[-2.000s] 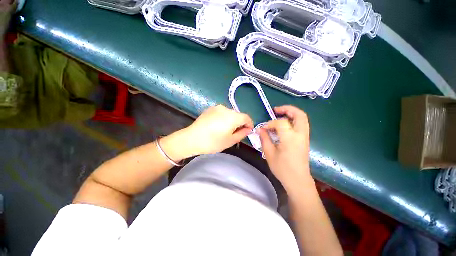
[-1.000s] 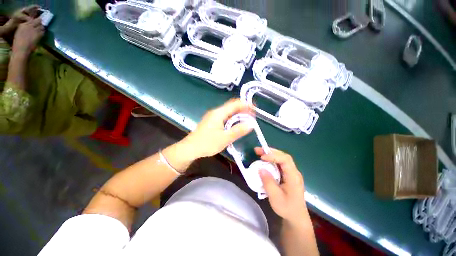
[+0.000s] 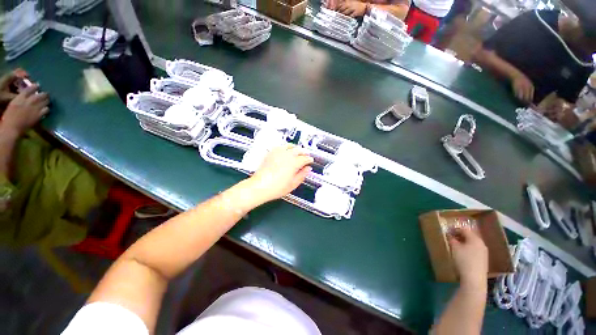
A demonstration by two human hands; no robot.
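Note:
White plastic housings point(image 3: 333, 199) lie in overlapping piles on the green bench, with long oval openings at the left and round discs at the right. My left hand point(image 3: 285, 171) is over the nearer right piles, fingers curled; whether it grips a housing there is hidden. My right hand point(image 3: 469, 248) reaches into the open brown carton point(image 3: 434, 252) at the right, its fingers at the clear plastic liner point(image 3: 461, 226). What the fingers touch inside cannot be seen.
Supply housings point(image 3: 536, 284) lie right of the carton. Passing housings point(image 3: 463, 141) are on the belt beyond the pale strip point(image 3: 418, 178). A black bag point(image 3: 127, 72) stands by a metal post. Co-workers' hands show at left and across the belt.
The single housing is no longer held between my hands at the bench edge. My left hand has moved onto the piles, my right hand into the carton. The view takes in more of the belt.

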